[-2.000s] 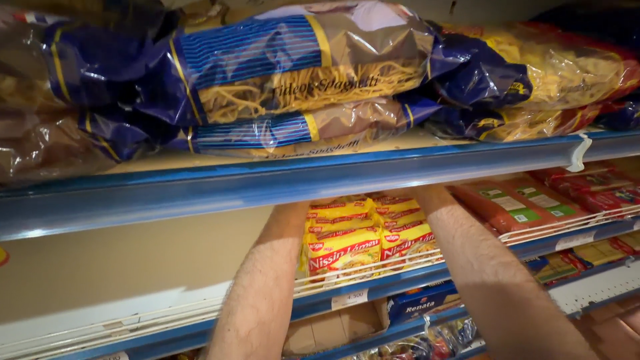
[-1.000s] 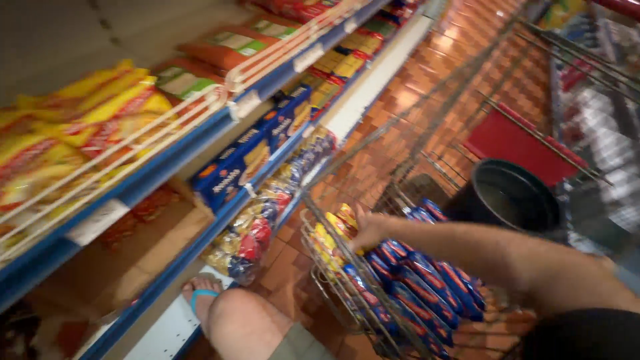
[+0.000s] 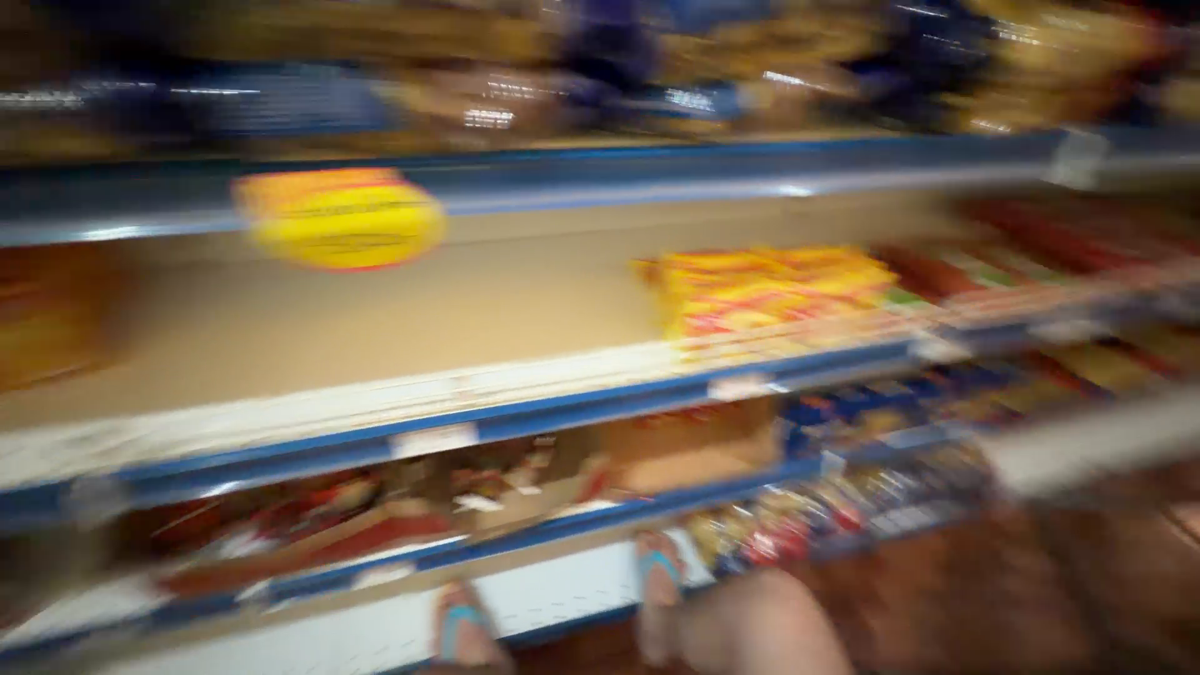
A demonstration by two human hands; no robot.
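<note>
Neither of my hands is in the head view, and the picture is strongly blurred. Yellow and red packs of instant noodles (image 3: 773, 295) stand in a block on the middle shelf, right of centre. Bagged pasta (image 3: 291, 98) lies along the upper shelf. A yellow round shelf tag (image 3: 345, 220) hangs from the upper shelf's edge at left. What my hands hold, if anything, is hidden.
The blue shelf edge (image 3: 562, 401) with a low wire guard crosses the view. Blue boxes (image 3: 844, 412) and bagged goods (image 3: 778, 525) fill lower shelves at right. My feet in blue flip-flops (image 3: 461, 623) are by the white bottom ledge (image 3: 572, 581).
The view has swung from the shopping cart back to the shelves. My hand, at packs in the cart one second ago, is out of view, as is the cart.
</note>
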